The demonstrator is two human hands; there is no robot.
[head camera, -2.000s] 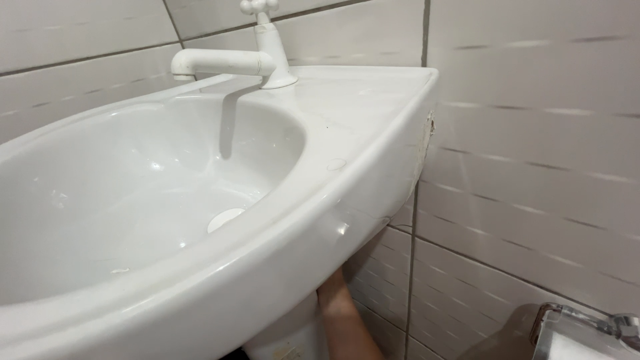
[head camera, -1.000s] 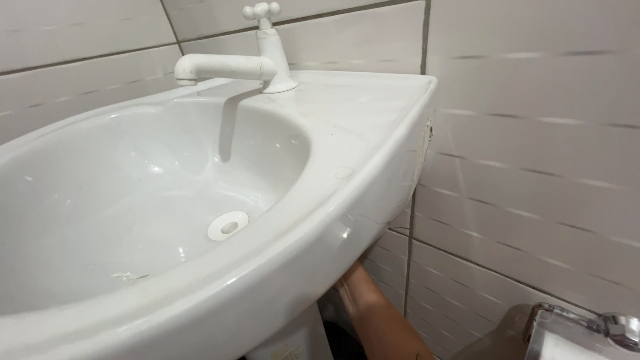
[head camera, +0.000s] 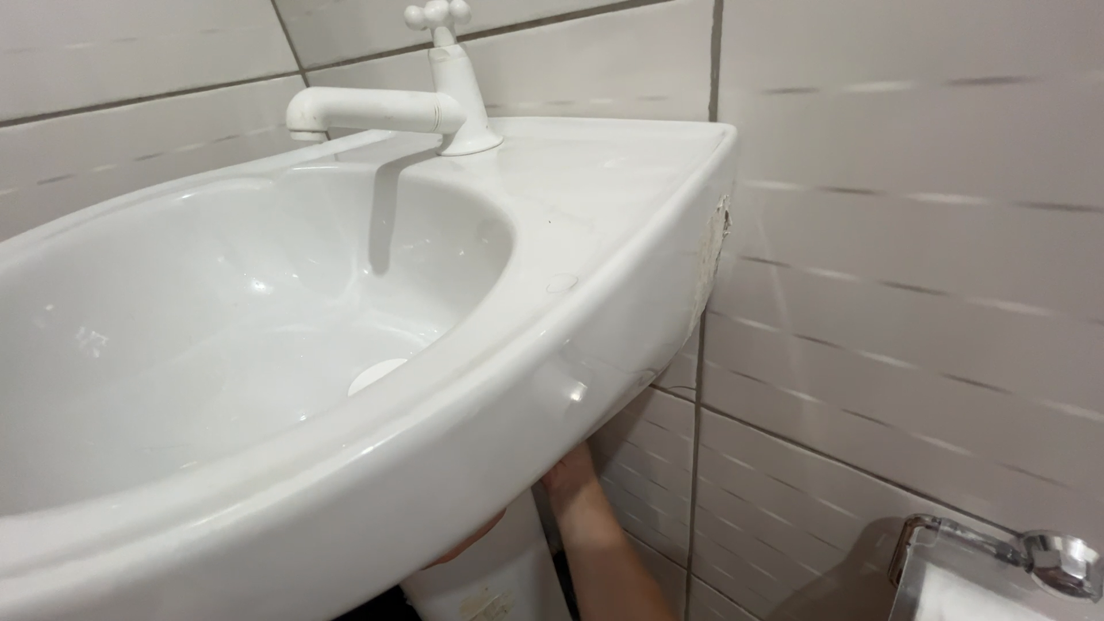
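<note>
A white ceramic washbasin [head camera: 595, 371] fills the left and middle of the view, with a white plastic tap [head camera: 461, 99] on its back ledge and a white drain piece [head camera: 377, 376] at the bowl's bottom. My right forearm rises from the lower edge, and my right hand [head camera: 565, 473] reaches up under the basin beside the white pedestal [head camera: 504, 561]; its fingers are hidden. A bit of my left hand [head camera: 467, 542] shows beneath the basin's front rim, in front of the pedestal. What either hand touches is hidden.
Tiled walls [head camera: 906, 259] stand behind and to the right of the basin. Old sealant [head camera: 711, 259] clings to the basin's right side. A chrome toilet paper holder [head camera: 966, 539] juts out at the lower right. Dark material shows beside the pedestal's foot.
My right forearm has moved left, closer to the pedestal. A bit of my left hand now shows under the rim. The drain piece appears more covered by the basin's rim than a second ago.
</note>
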